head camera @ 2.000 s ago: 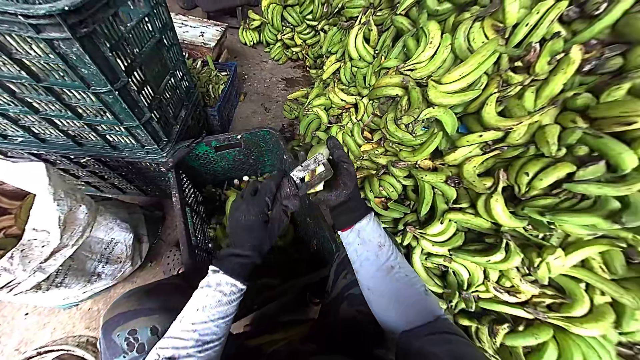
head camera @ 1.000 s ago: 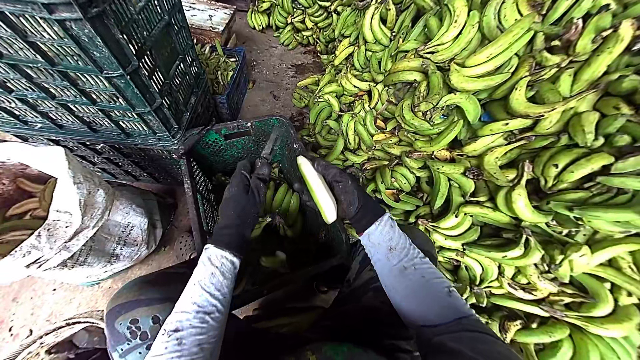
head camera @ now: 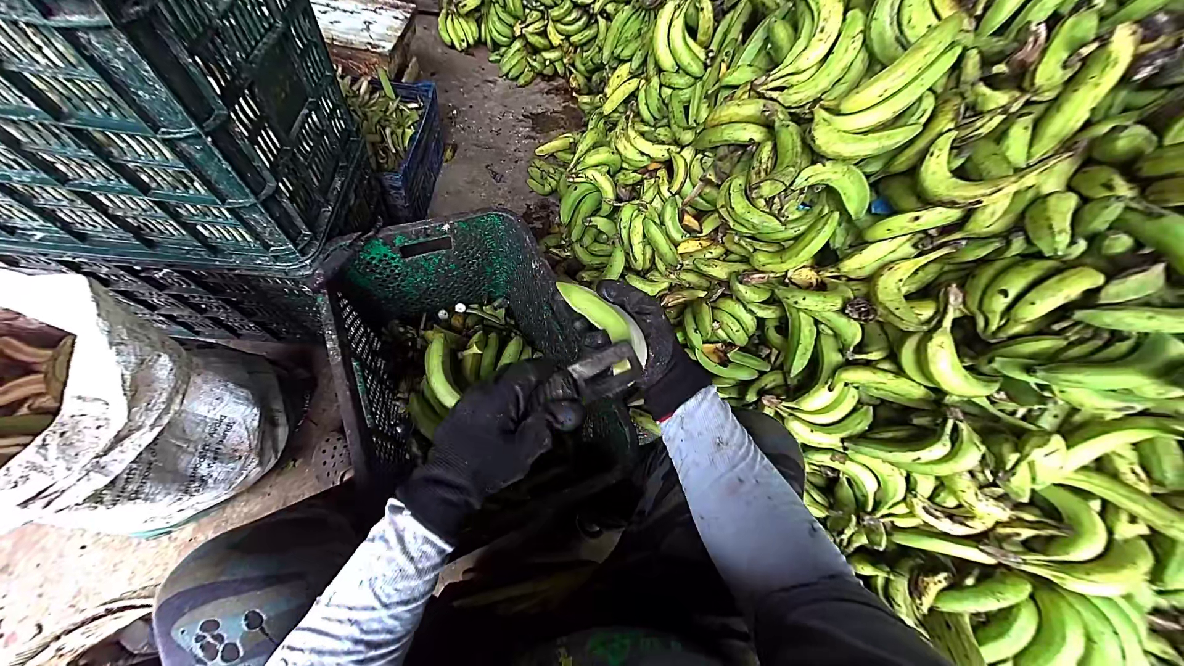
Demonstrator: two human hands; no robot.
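Observation:
My left hand (head camera: 495,435), in a dark glove, is closed around the handle of a peeling tool (head camera: 599,368), perhaps a knife or peeler. The tool's metal end touches the lower part of a plantain (head camera: 597,310). That plantain shows green peel on its upper side and a pale strip on its right. My right hand (head camera: 652,342), also gloved, grips it from the right; some fingers are hidden behind it. Below the hands stands a green plastic crate (head camera: 425,245) with green plantains (head camera: 442,370) and peel scraps inside.
A large heap of green plantains (head camera: 888,277) covers the right side. Stacked dark green crates (head camera: 176,129) stand at upper left, beside a blue crate (head camera: 424,139) of peels. A white woven sack (head camera: 157,416) holding peeled-looking pieces sits at left.
A second ago the plantain showed a broad pale face and the tool was away from it, over the crate. Now the tool is against the plantain, and its green peel faces up.

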